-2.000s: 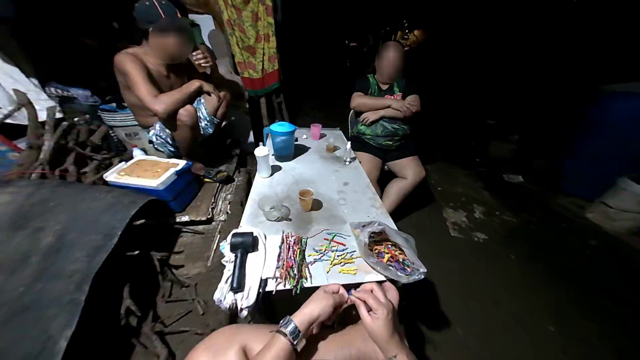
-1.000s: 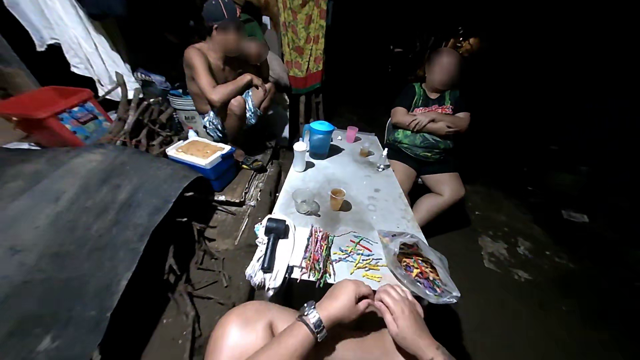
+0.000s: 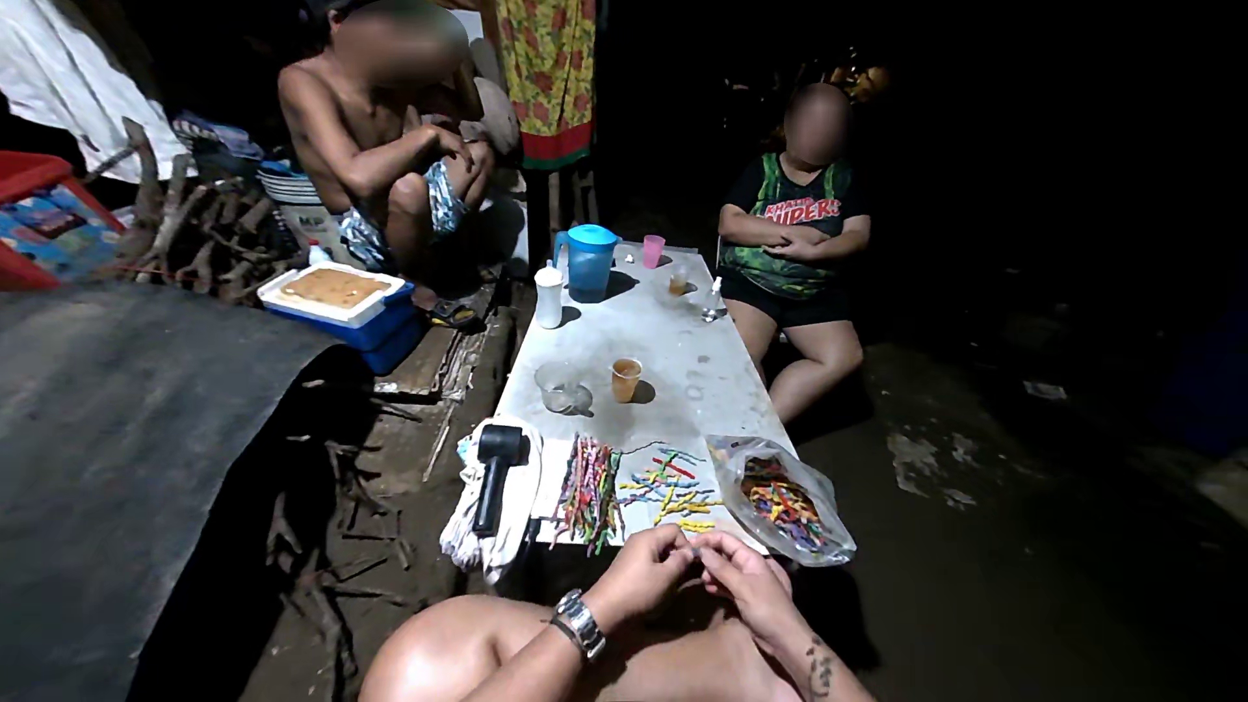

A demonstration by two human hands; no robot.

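My left hand (image 3: 651,570), with a metal watch on its wrist, meets my right hand (image 3: 743,577) just off the near edge of the white table (image 3: 673,370). Both pinch a tiny dark piece between their fingertips; what it is cannot be made out. Beyond them lie a bundle of colourful twisted strips (image 3: 591,492) and a looser scatter of mostly yellow and blue strips (image 3: 673,487). A clear plastic bag (image 3: 829,546) of more strips rests at the right corner. At the left, a black handheld device (image 3: 495,478) lies on white cloth (image 3: 468,526).
Farther up stand a clear cup of brown liquid (image 3: 626,382), a glass bowl (image 3: 561,392), a white bottle (image 3: 549,297), a blue pitcher (image 3: 590,268) and a pink cup (image 3: 653,252). One person sits beyond the right side, another crouches left near a blue container (image 3: 380,336). Branches lie left.
My hands stay together at the near table edge, fingertips touching. The crouching person's raised arm from the earliest frame is down across the knees a second later. The view has shifted.
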